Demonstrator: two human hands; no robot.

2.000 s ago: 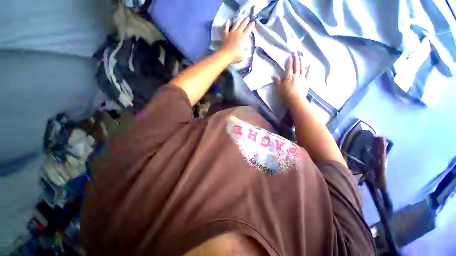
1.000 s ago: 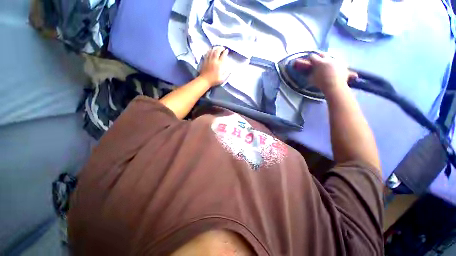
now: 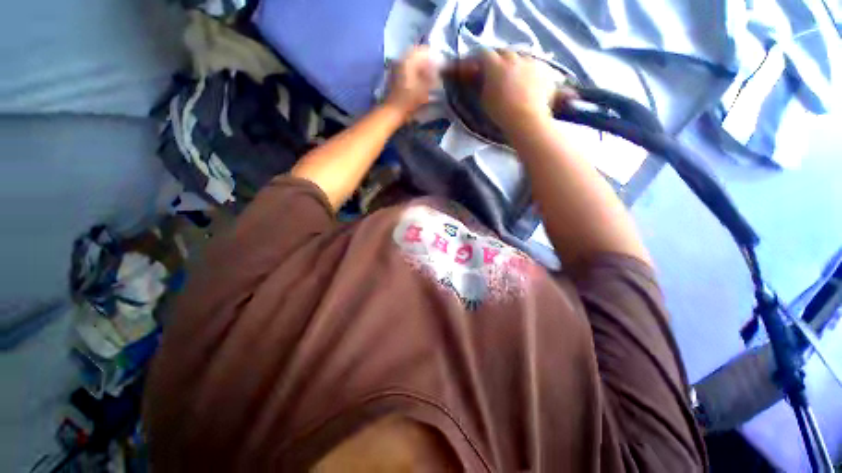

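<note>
A light grey to white garment piece [image 3: 591,46] with dark grey areas lies wrinkled on the pressing table. My right hand [image 3: 517,85] is closed around the handle of the steam iron [image 3: 466,102], whose soleplate rests on the cloth near its left part. My right hand and forearm hide much of the iron. My left hand [image 3: 413,81] is at the garment's left edge, just left of the iron, with fingers bent; it is blurred, and whether it grips the cloth cannot be told.
The black iron hose [image 3: 683,162] runs from the iron to the lower right. A dark grey pad [image 3: 739,393] is at the table's right edge. Another grey-white garment [image 3: 771,92] lies at the far right. Dark and white cloth heaps [image 3: 245,129] and grey sheeting [image 3: 74,185] are at left.
Two seconds ago both hands lay flat on the cloth, with the iron parked at right. One second ago my right hand held the iron; it is now further left, close to my left hand.
</note>
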